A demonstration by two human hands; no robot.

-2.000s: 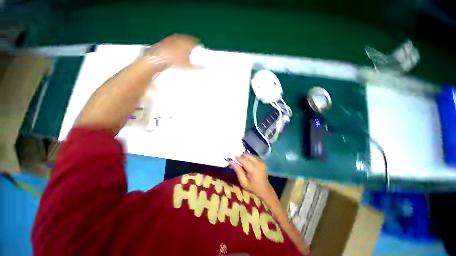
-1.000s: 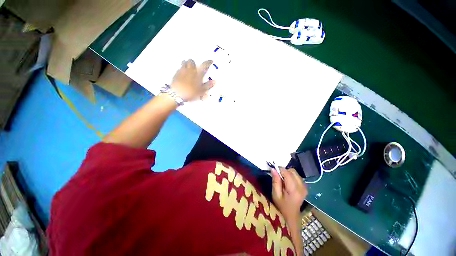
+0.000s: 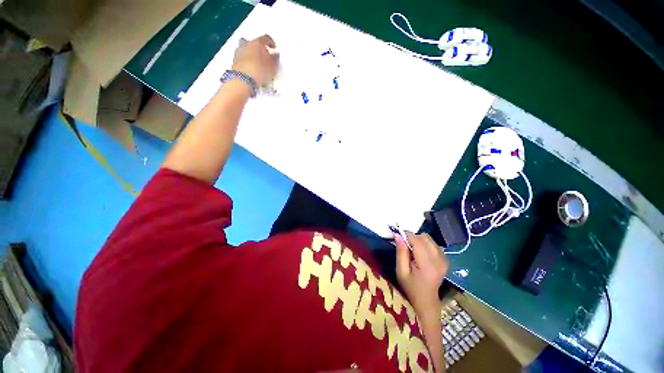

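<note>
My left hand (image 3: 256, 62) is over the left part of the white work sheet (image 3: 408, 131), fingers turned down and partly blurred; whether it holds something I cannot tell. Several small parts with blue marks, one of them a blue-marked part (image 3: 320, 137), lie scattered on the sheet to the right of this hand. My right hand (image 3: 422, 264) is at the sheet's near right corner, thumb and finger closed on a thin pointed item (image 3: 398, 233) whose tip sticks out over the sheet's edge. Its other end is hidden in the hand.
Two white corded units (image 3: 466, 52) lie on the green belt. A round white unit (image 3: 501, 153) with coiled cord lies right of the sheet, over a dark power strip (image 3: 486, 207). A black box marked FAN (image 3: 540, 266) and a metal ring (image 3: 573, 209) are farther right. Cartons (image 3: 120, 44) stand left.
My left hand has moved up and left across the sheet, uncovering small blue-marked parts, some now in different places. My right hand has stayed nearly still with the thin item.
</note>
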